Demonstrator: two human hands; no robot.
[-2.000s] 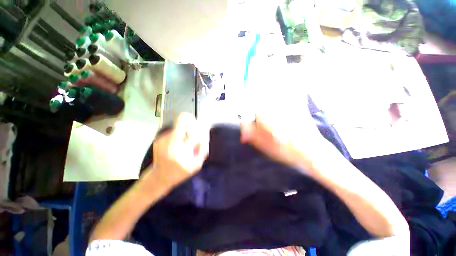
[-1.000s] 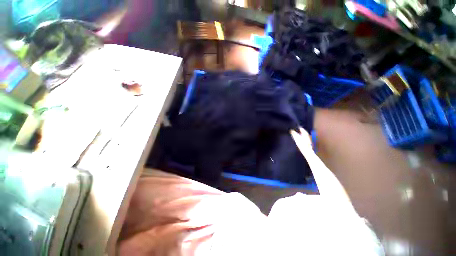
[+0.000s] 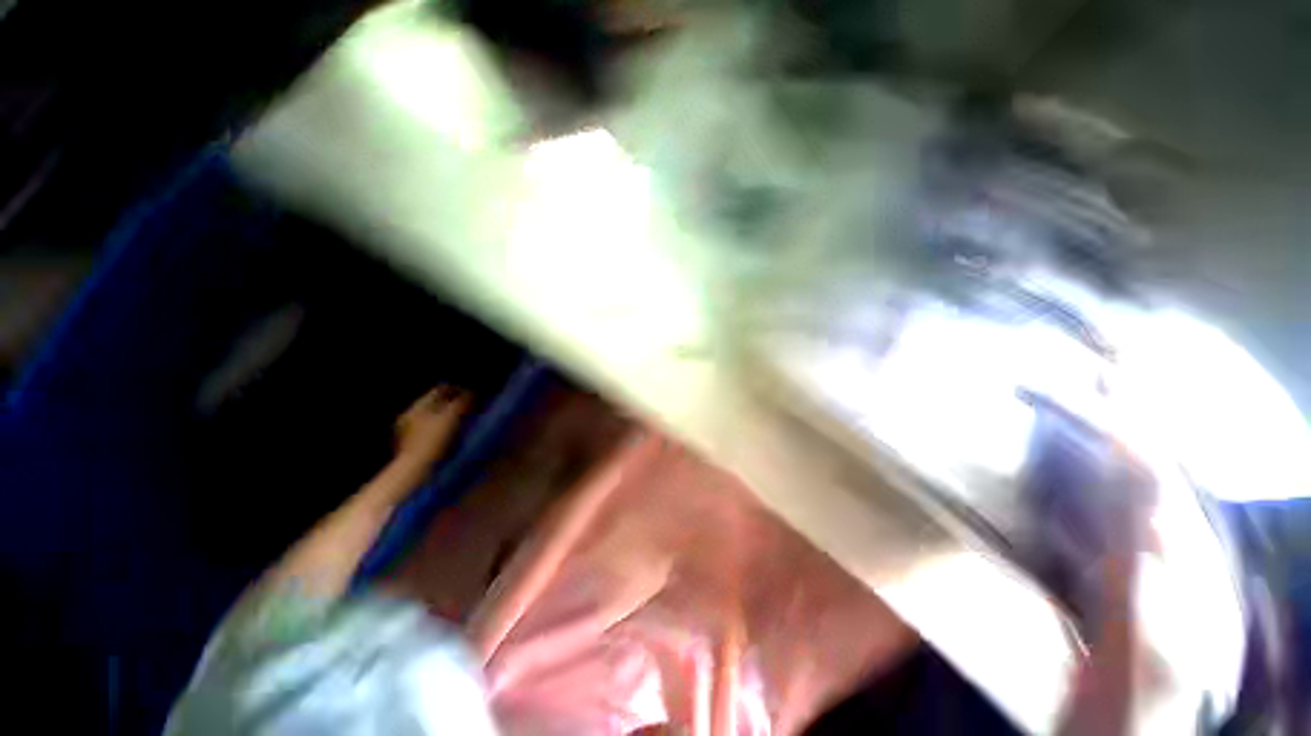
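Note:
The picture is strongly blurred. My left hand (image 3: 431,420) is small, at the left, over the inner side of a blue crate (image 3: 457,467) with a very dark inside. Its fingertips meet the dark area, and whether they hold anything cannot be told. My right hand (image 3: 1132,496) is a blurred shape at the right, over the table. A dark purplish cloth (image 3: 1067,467) lies against or in it; the grip cannot be made out.
The pale table (image 3: 575,309) runs diagonally from upper left to lower right, its front edge beside my lap in pinkish cloth (image 3: 690,575). Bright, smeared machine parts (image 3: 949,360) are on the table. A dark blue crate side (image 3: 122,266) is at far left.
The view has swung from the heaped dark garments and crates at the right side to the table and a crate on the left. Both hands now show; one second ago only one did.

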